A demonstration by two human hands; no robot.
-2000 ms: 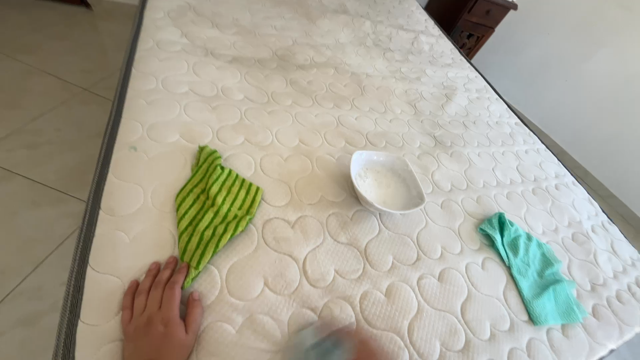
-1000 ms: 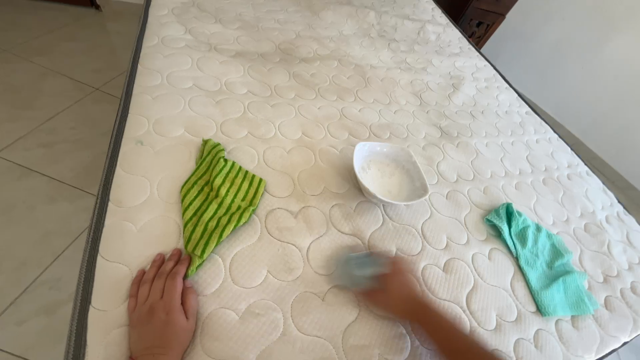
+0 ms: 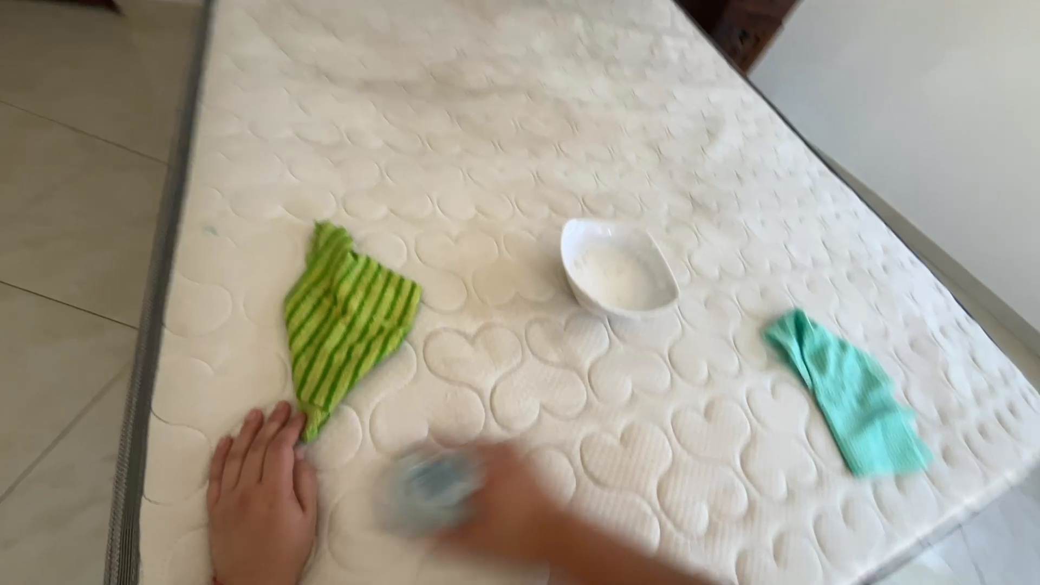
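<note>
My left hand [image 3: 262,496] lies flat, palm down, on a white quilted mattress [image 3: 487,162], its fingertips at the lower tip of a green striped cloth [image 3: 349,313]. Nothing is held in it. Low in the middle, my right hand [image 3: 504,500] is blurred and grips a pale blue object [image 3: 431,490], whose kind I cannot tell, at the mattress surface. Beyond it stands a white bowl [image 3: 619,268] with whitish contents. A turquoise cloth [image 3: 849,394] lies crumpled toward the right edge.
The mattress has a grey edge band [image 3: 146,325] on the left, with a tiled floor [image 3: 65,244] beside it. Dark wooden furniture [image 3: 743,28] stands beyond the upper right edge, next to a white wall [image 3: 918,122].
My right hand, with the pale blue object, has moved left and toward me from its place below the bowl one second ago. My left hand and both cloths stay in place.
</note>
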